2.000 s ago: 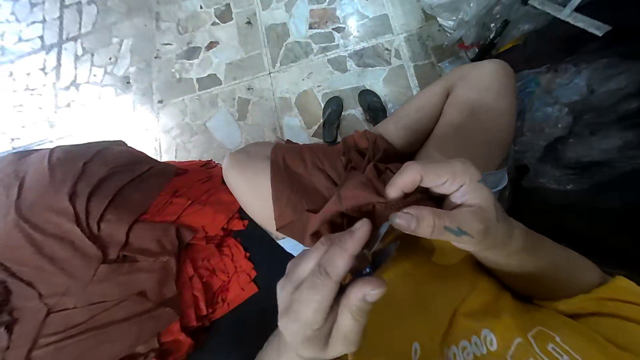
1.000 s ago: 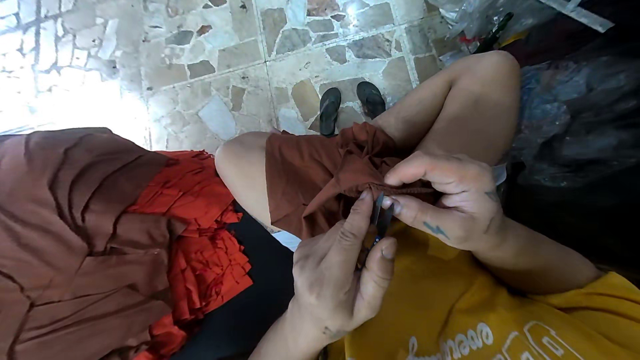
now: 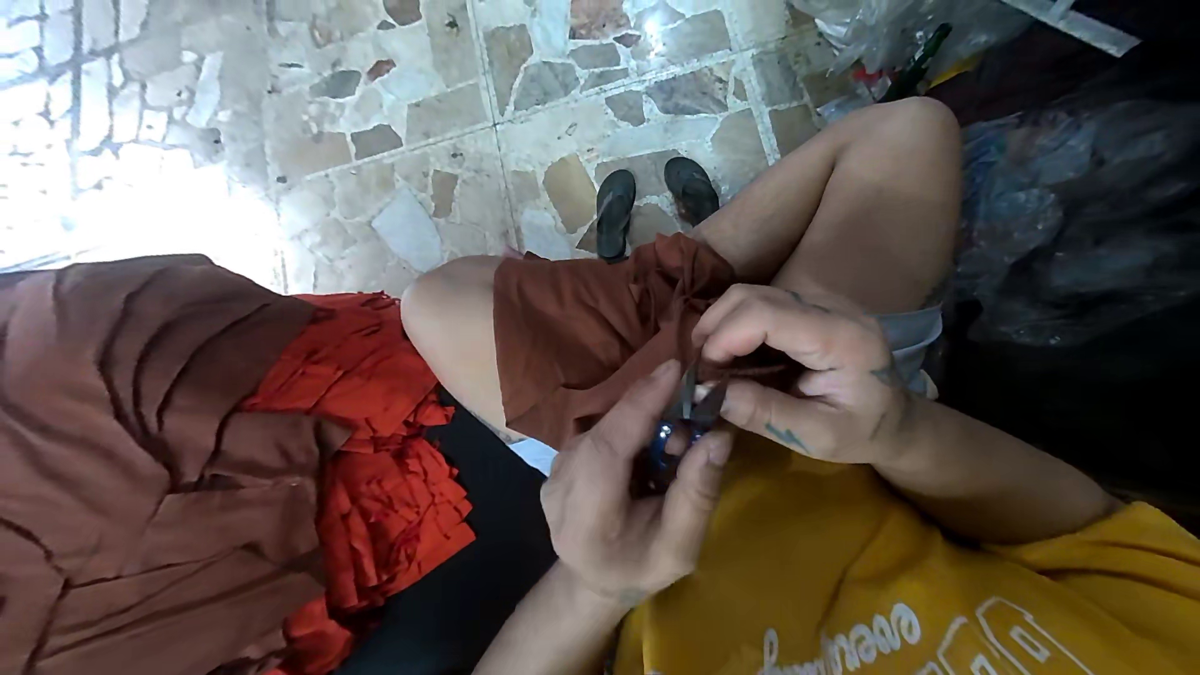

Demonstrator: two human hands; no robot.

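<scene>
My left hand [image 3: 628, 497] holds small scissors or thread snips [image 3: 667, 441] with shiny blue handles. Their dark metal blades point up between my hands, parted at the tips, at the edge of a reddish-brown cloth [image 3: 581, 328]. That cloth lies across my lap, gathered at its right end. From the right, my right hand [image 3: 816, 375] grips the gathered cloth, its thumb and bent forefinger close to the blades. Fingers hide part of the handles and the exact spot where the blades meet the fabric.
A large heap of brown cloth pieces [image 3: 159, 403] lies at the left, with layered red fabric pieces [image 3: 394, 506] beside it on a black surface [image 3: 487, 553]. Dark slippers [image 3: 615, 211] rest on the stone-patterned floor [image 3: 375, 84]. Clear plastic bags [image 3: 1041, 206] are at the right.
My left hand and the scissors have moved slightly up since the oldest frame. The blades are now more upright, against the cloth edge, and my right fingers have shifted slightly left along the cloth.
</scene>
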